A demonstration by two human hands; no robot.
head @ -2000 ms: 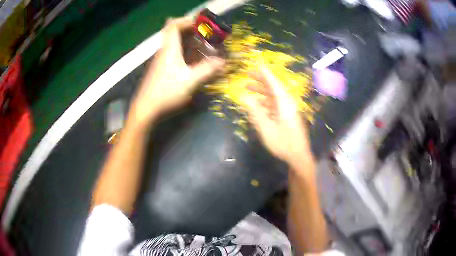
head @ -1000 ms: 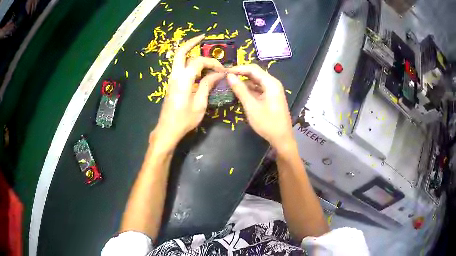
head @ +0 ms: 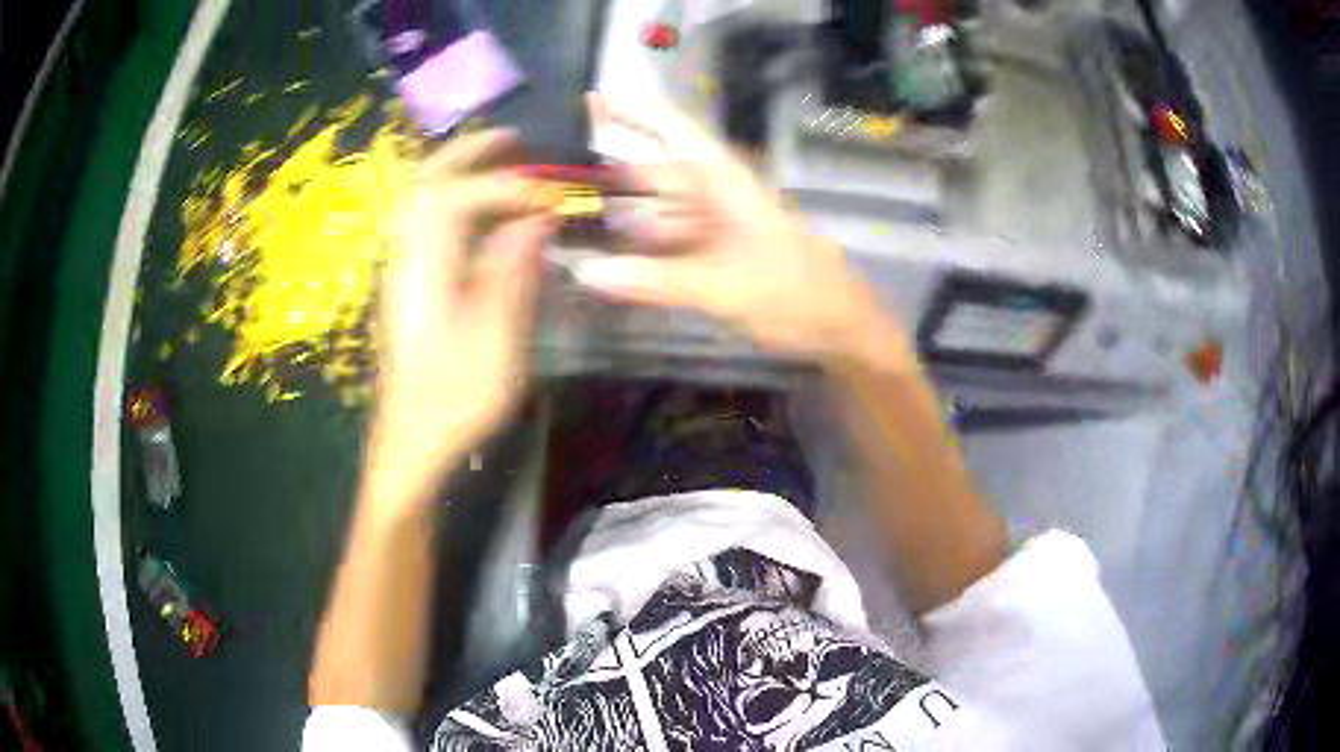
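A red-ended device unit with a yellow-gold part (head: pixel 566 194) is held up between my two hands, blurred by motion. My left hand (head: pixel 456 279) grips it from the left side. My right hand (head: pixel 720 243) has its fingers on its right side. The rest of the unit is hidden by my fingers or lost in blur. The heap of small yellow pieces (head: pixel 301 243) lies on the dark green belt to the left of my left hand.
Two red-ended units (head: pixel 156 448) (head: pixel 179 602) lie on the belt at the left, by the white strip (head: pixel 115 367). A smartphone (head: pixel 459 81) lies above the heap. The off-white machine (head: pixel 882 287) with its display (head: pixel 1002 320) stands at the right, holding a unit in its fixture.
The view has turned towards the machine. The heap, phone and loose units now sit further left. My hands have lifted the unit off the heap and carried it to the machine's edge.
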